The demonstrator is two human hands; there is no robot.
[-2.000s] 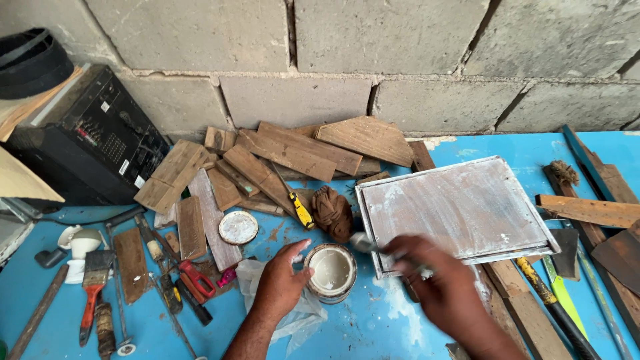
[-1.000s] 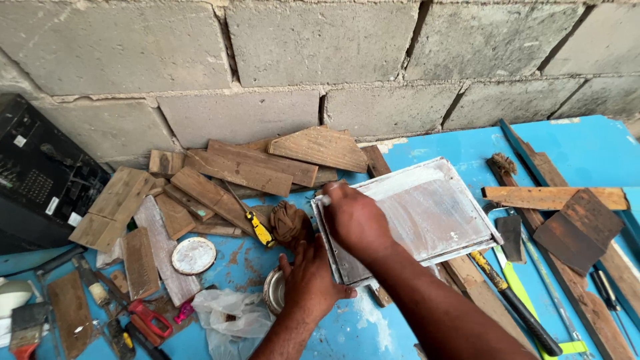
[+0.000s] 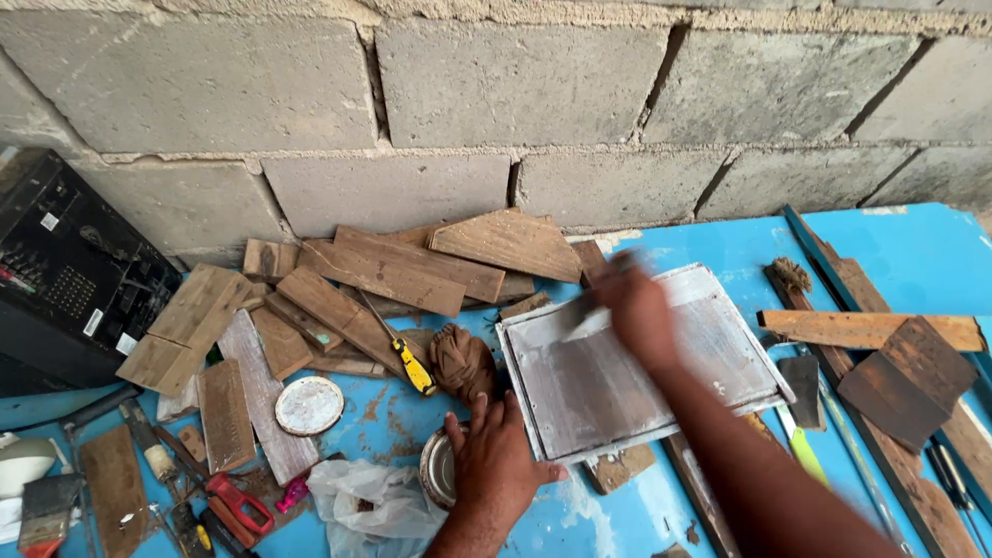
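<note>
A framed rectangular panel (image 3: 620,372), streaked with white paint, rests tilted on wood pieces. Over its upper left part my right hand (image 3: 639,314) grips a paintbrush (image 3: 580,314); both are blurred by motion. My left hand (image 3: 496,457) lies with fingers spread between the paint can (image 3: 440,469) and the panel's left edge, its thumb pointing at the lower left corner; it covers part of the can. Whether it presses on the panel I cannot tell. Just beyond it sit a brown carved wooden piece (image 3: 463,360) and a yellow-handled screwdriver (image 3: 415,368). A white-smeared round lid (image 3: 309,405) lies on a board.
Wood offcuts (image 3: 403,271) are piled against the block wall (image 3: 527,85). A black case (image 3: 70,271) stands at far left. Clear plastic bag (image 3: 372,504), red-handled tool (image 3: 240,504) and another paintbrush (image 3: 48,511) lie at lower left; long boards (image 3: 860,411) and sandpaper (image 3: 907,380) at right.
My right hand has moved from beside the can to over the panel with the brush. My left hand, earlier at the can's left side, is now between can and panel.
</note>
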